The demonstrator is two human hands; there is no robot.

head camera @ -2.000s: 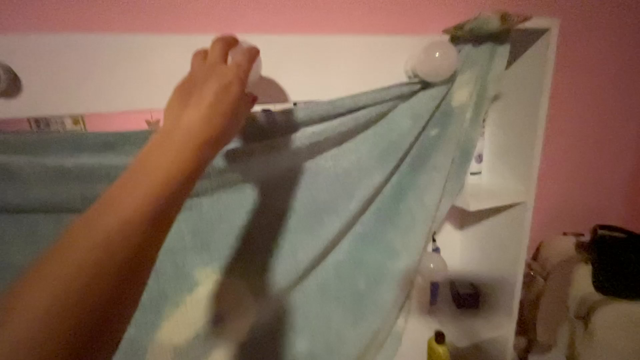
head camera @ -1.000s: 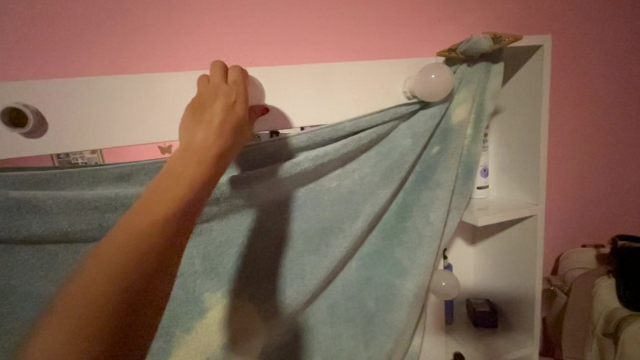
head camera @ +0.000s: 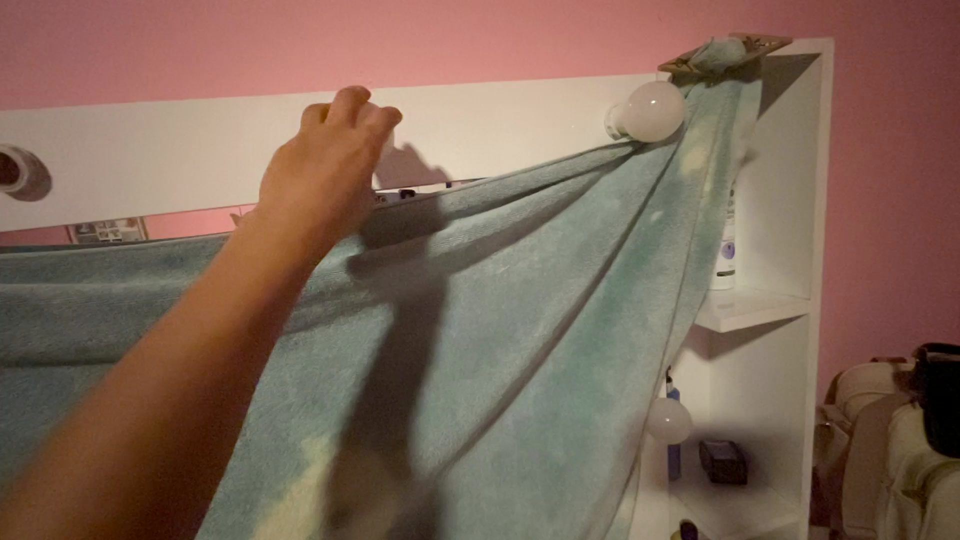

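My left hand [head camera: 326, 161] reaches up from the lower left, its fingers curled around a white light bulb [head camera: 384, 135] on the white mirror-frame board [head camera: 480, 124]. The hand hides most of this bulb. Right of it, a round white bulb [head camera: 654, 112] is fitted in the board. At the far left is a bulb socket [head camera: 15, 169] with no bulb in it. A blue-green fleece blanket [head camera: 525, 300] with pale yellow patches hangs below the board, covering most of the mirror. My right hand is not in view.
A patterned piece [head camera: 761, 43] sits on the blanket's gathered upper corner. White side shelves [head camera: 757, 309] hold a white bottle [head camera: 724, 262], a blue bottle [head camera: 673, 457] and a dark box [head camera: 723, 460]. Another bulb [head camera: 669, 421] is at the blanket's lower right edge. Bags [head camera: 892, 435] stand at the right.
My left hand stays at the same bulb, while its fingers and wrist have turned somewhat. The blanket hangs as before.
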